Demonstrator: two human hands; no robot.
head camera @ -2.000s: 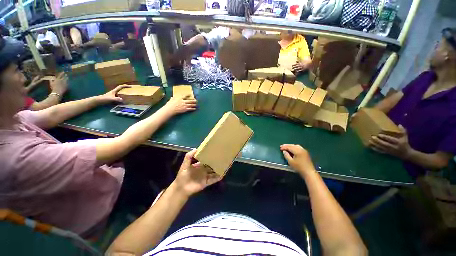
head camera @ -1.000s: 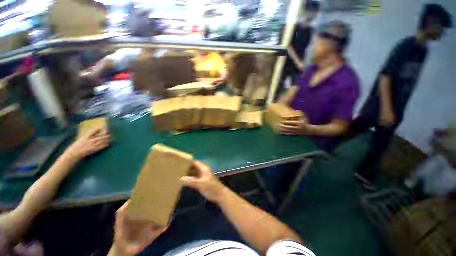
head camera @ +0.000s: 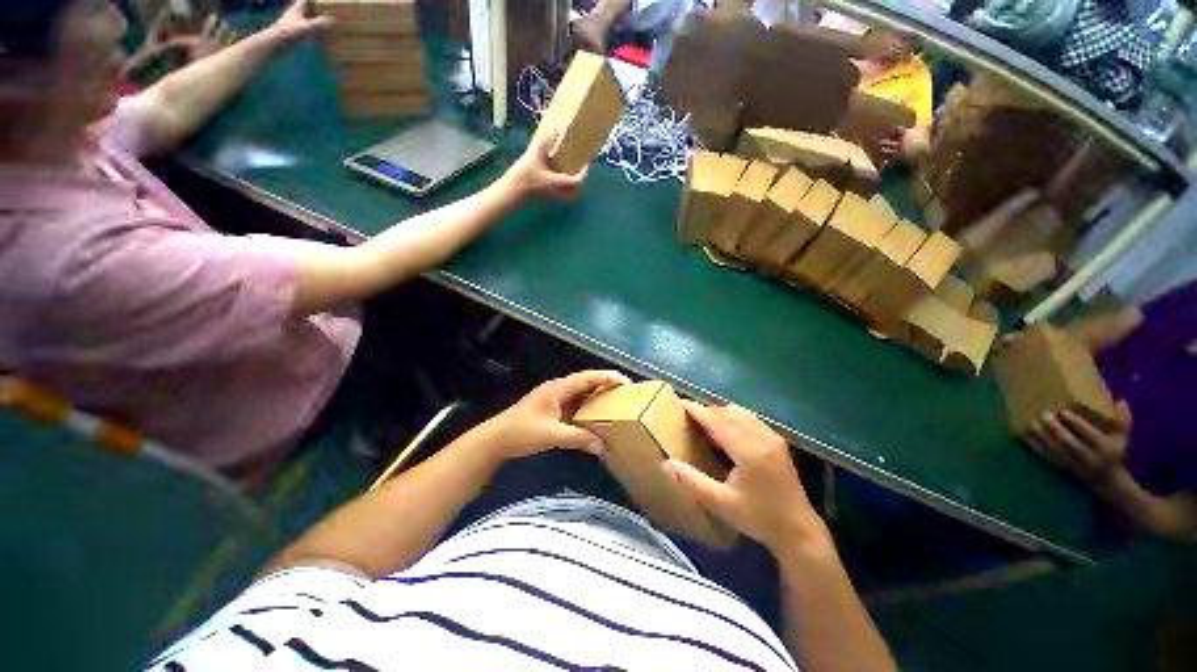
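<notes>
A closed brown mailer box (head camera: 647,453) is held over my lap, below the table's front edge, with one narrow end facing up. My left hand (head camera: 554,418) grips its upper left end. My right hand (head camera: 751,475) grips its right side, with the thumb across the near face. The box's lower end lies partly behind my right hand and against the dark background. Whether every flap is tucked in cannot be told.
The green table (head camera: 578,269) bears a row of nested boxes (head camera: 820,236), white cables (head camera: 646,138), a scale (head camera: 420,155) and stacked boxes (head camera: 377,59). A neighbour in pink (head camera: 171,289) holds up a box (head camera: 582,112). A neighbour in purple holds another (head camera: 1054,381).
The view has swung right and back left. My right hand has come onto the box, which is now lower and turned end up. The pink-clad neighbour has raised a box off the table.
</notes>
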